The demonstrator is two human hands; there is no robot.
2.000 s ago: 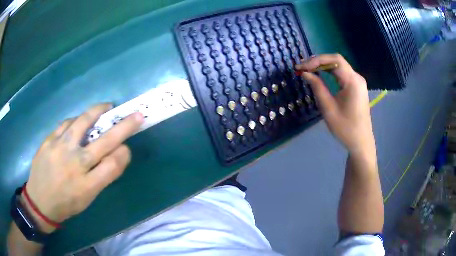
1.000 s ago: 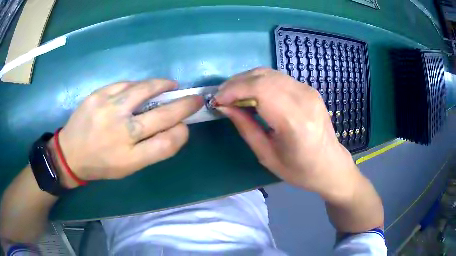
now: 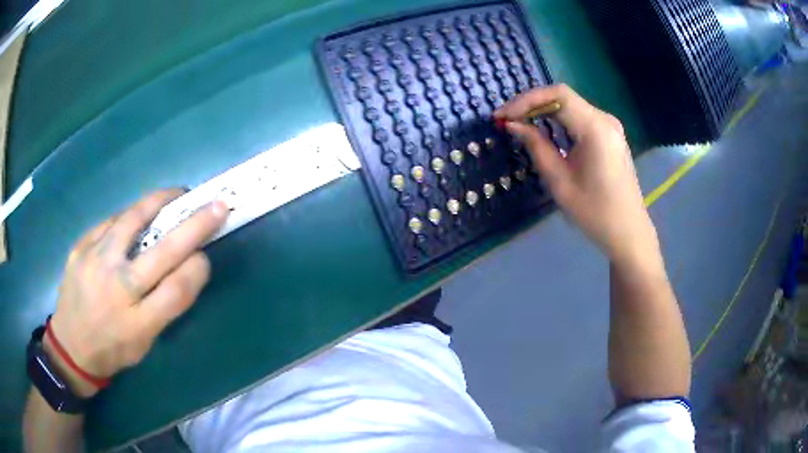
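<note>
A silver-white metal strip plate (image 3: 275,177) lies on the green bench, its right end against the black blister tray (image 3: 381,195). My left hand (image 3: 133,274) lies over the plate's left end, fingers on it, hiding part of it. My right hand (image 3: 580,164) holds the thin pick-up tool (image 3: 542,110) with a red tip between thumb and fingers, over the tray's right part. Two partial rows of brass and silver inserts (image 3: 454,206) sit in the tray's lower pockets; the other visible pockets look empty. Whether an insert is on the tool's tip I cannot tell.
A stack of black blister trays (image 3: 678,71) stands at the bench's right edge, beyond my right hand. A tan cardboard strip (image 3: 9,97) and white tape (image 3: 18,196) lie at the far left. The bench's near edge runs just before my body.
My right hand with the tool has moved from the plate to over the tray on the right. My left hand stays on the plate. The camera view has turned and shifted.
</note>
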